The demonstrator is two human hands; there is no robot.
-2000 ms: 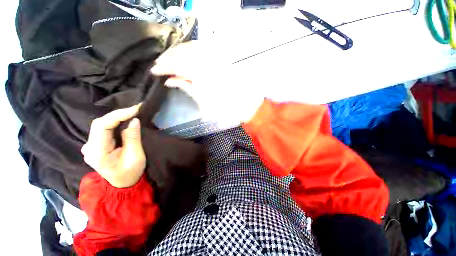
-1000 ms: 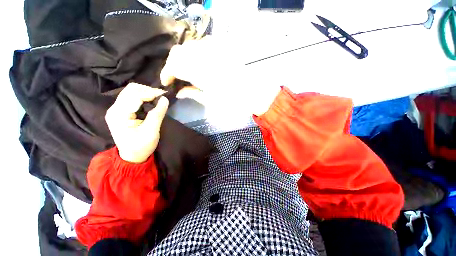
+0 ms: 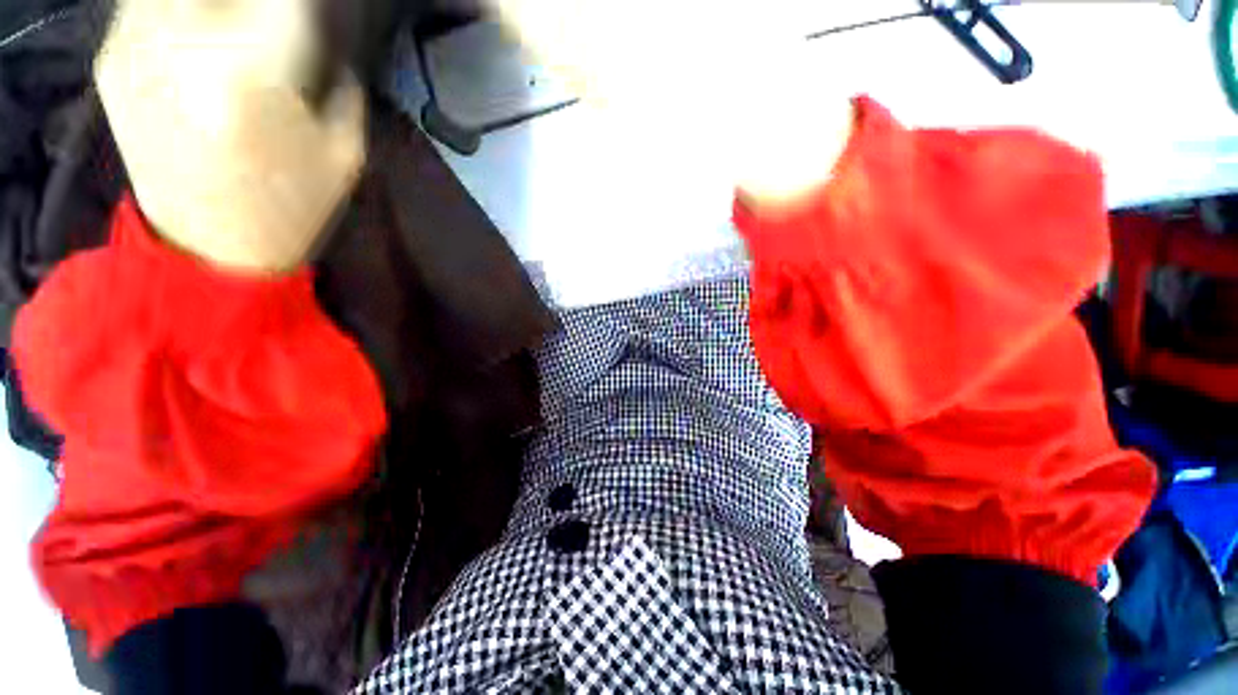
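The dark brown garment [image 3: 441, 258] lies over the left of the table and hangs onto my lap. My left hand [image 3: 231, 136] is at the upper left, blurred, over the garment; dark cloth is at its fingers, but its grip is unclear. My right hand [image 3: 665, 102] reaches up and left across the white table and is washed out by glare, so its fingers cannot be made out. The sewing machine's needle area is not visible.
Black thread snips [image 3: 988, 38] lie on the white table [image 3: 950, 102] at the top right, with a thin dark thread beside them. A green scissor handle [image 3: 1229, 52] is cut off at the right edge. A red stool or basket [image 3: 1138, 306] stands below right.
My left hand has moved up and left. My right sleeve has risen. The snips and table sit higher in view, the machine parts have left the top, and a dark-edged table corner shows between my hands.
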